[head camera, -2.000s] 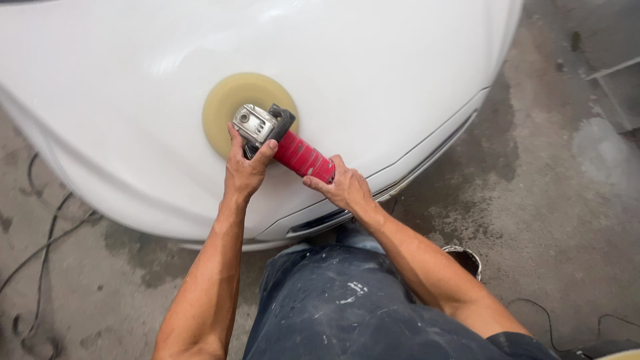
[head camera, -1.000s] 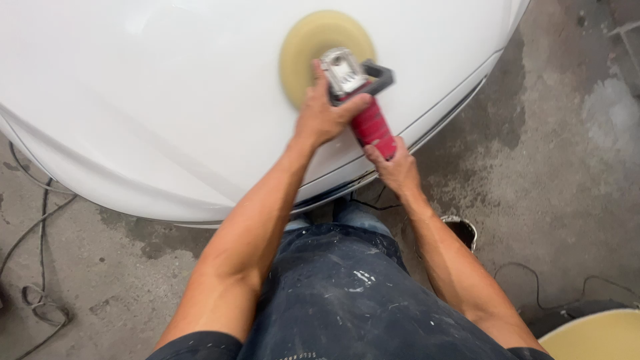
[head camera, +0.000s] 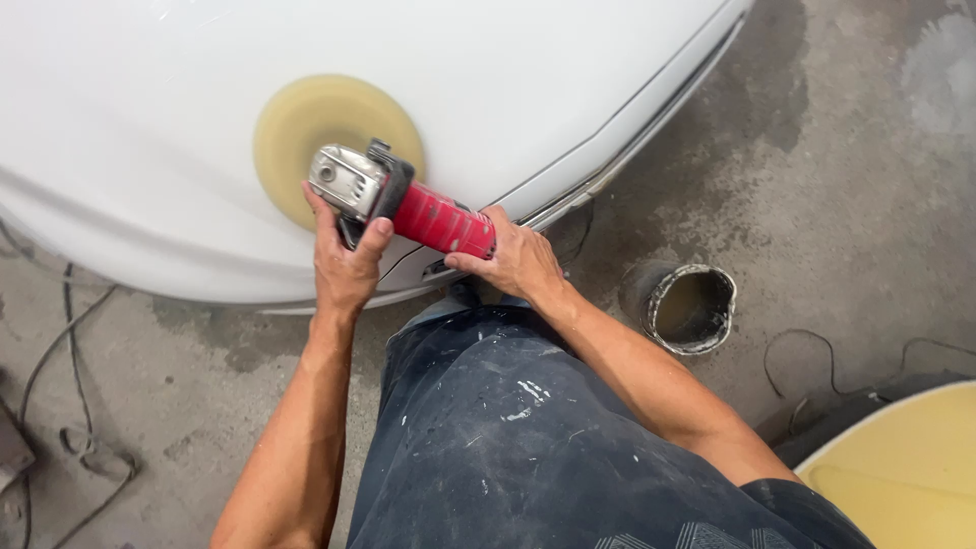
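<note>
A red rotary polisher point(head camera: 438, 217) with a metal gear head lies over the white car body panel point(head camera: 503, 91). Its round yellow pad point(head camera: 286, 145) is against the panel, and its blurred surface shows it spinning. My left hand point(head camera: 347, 263) grips the polisher at the head end, near the black side handle, with the thumb by the red body. My right hand point(head camera: 526, 255) is closed around the rear end of the red body, close to the panel's lower edge.
An open, paint-crusted bucket point(head camera: 690, 309) with murky liquid stands on the concrete floor point(head camera: 854, 183), right of my legs. Dark cables point(head camera: 72, 343) lie on the floor at left, thinner ones at right. A yellow curved panel point(head camera: 907, 465) fills the lower right corner.
Both hands have moved the polisher back left and toward my body from its position one second ago, where it was farther right on the white panel. Both keep their hold.
</note>
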